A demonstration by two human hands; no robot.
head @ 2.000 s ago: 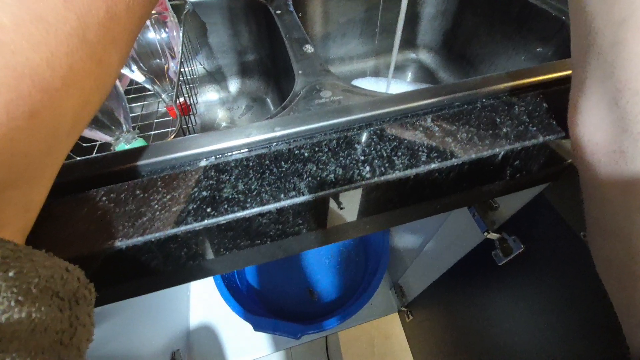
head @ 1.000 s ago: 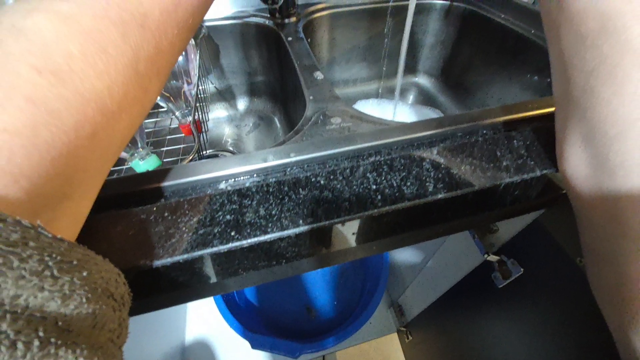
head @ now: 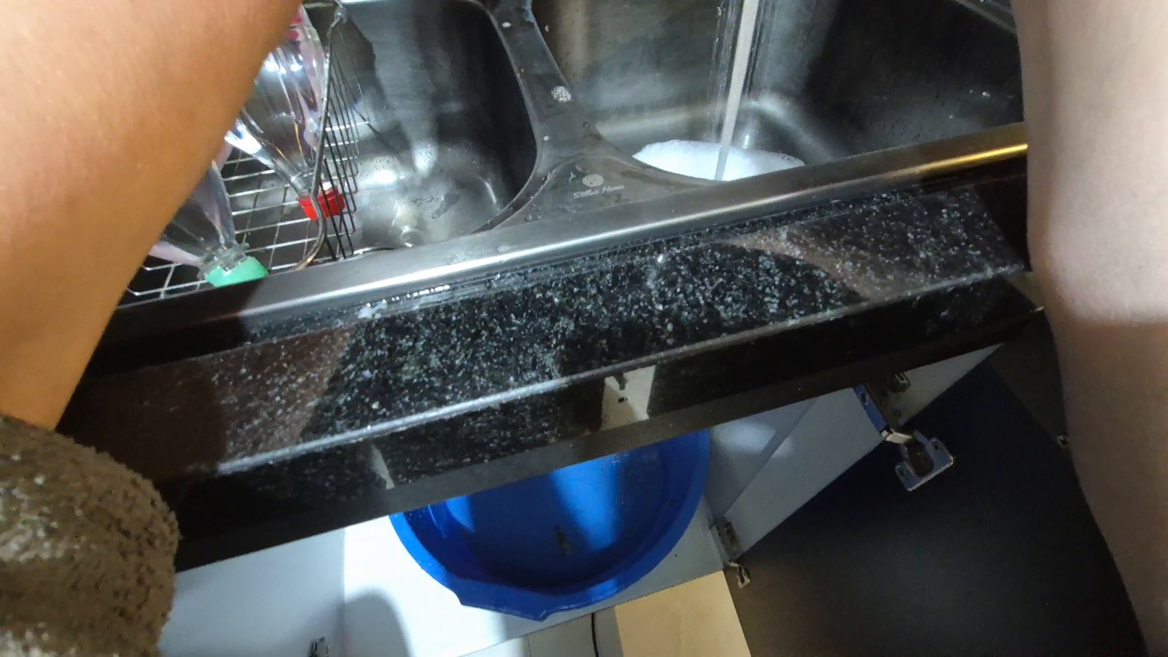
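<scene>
Both of my forearms reach up past the top of the head view, one along each side; my left hand and my right hand are out of the frame, so what they hold is hidden. Between the arms lies a double-bowl stainless steel sink (head: 547,169). A thin stream of water (head: 737,82) falls into the right bowl, onto white foam (head: 703,160). At the left, a wire rack (head: 338,137) holds clear plastic bottles, one with a red cap (head: 321,203) and one with a green cap (head: 235,271).
A speckled black stone counter edge (head: 566,319), with wet-looking spots, runs along the sink front. Below it, a blue plastic basin (head: 566,529) sits in the open white cabinet. A dark cabinet door (head: 931,529) stands open at the right, its metal hinge (head: 922,456) showing.
The view has shifted somewhat, and less of the sink's far side shows than one second ago. The water was running in both earlier frames too.
</scene>
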